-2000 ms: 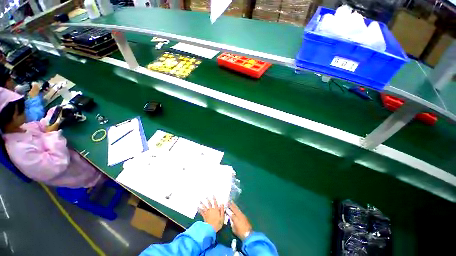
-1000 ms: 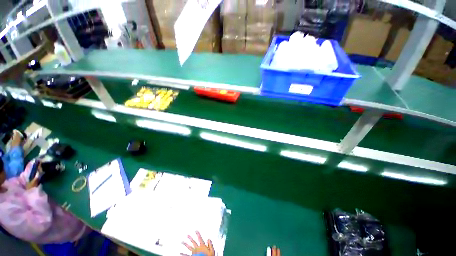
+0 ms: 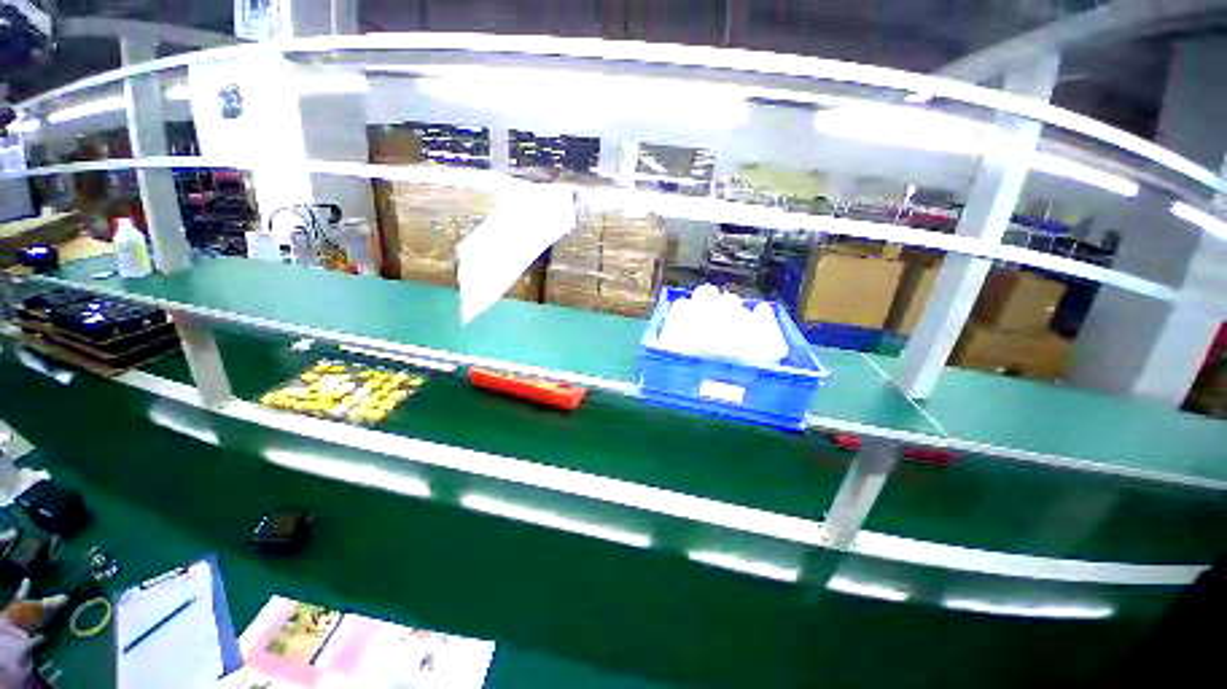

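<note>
Neither of my hands is in the picture. The work instruction sheets lie on the green mat at the bottom, cut off by the lower edge, with pink and yellow-green pictures showing. A clipboard with a blue edge, a white form and a dark pen lies to their left. A small black unit sits on the mat behind them. A thin yellowish tape roll lies left of the clipboard.
A blue plastic bin with white bags stands on the upper shelf. Below are yellow small parts and a red parts tray. A white sheet hangs above the shelf. Another person's hand shows at the lower left.
The view has tilted up, so shelf and bench sit lower in the picture. My hands, on and beside the sheets before, have left the picture, as has the black tray of bagged units.
</note>
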